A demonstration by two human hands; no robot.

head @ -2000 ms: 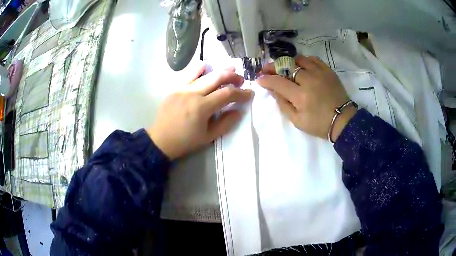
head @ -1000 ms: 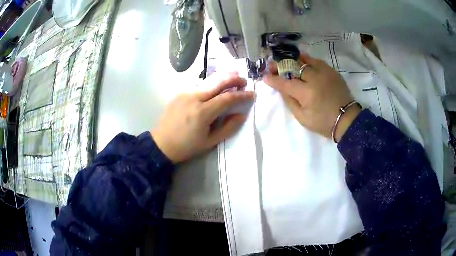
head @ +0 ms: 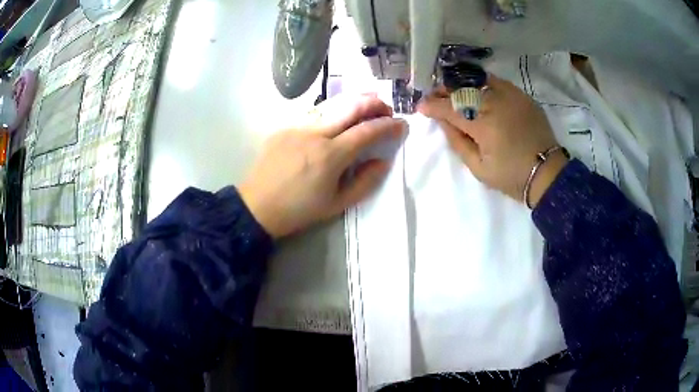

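A white garment panel [head: 475,268] with thin dark stitch lines lies under the presser foot [head: 405,98] of the off-white sewing machine head [head: 425,38]. A fold runs down it from the foot, and its lower edge is frayed. My left hand [head: 322,164] lies on the panel left of the foot, fingers bent and fingertips pressing the cloth. My right hand [head: 498,138] lies on the panel right of the foot, its fingers partly behind the ribbed cream tension dial [head: 466,99]. The needle cannot be made out.
A green-grey plaid cloth [head: 92,153] lies at the left. A wrapped grey-green oblong [head: 301,50] hangs left of the head. More white cloth [head: 628,138] lies at the right. A ruler tape [head: 306,320] runs along the table's front edge.
The machine head, panel and both hands appear slightly further right in the picture. Both hands keep about the same place beside the presser foot.
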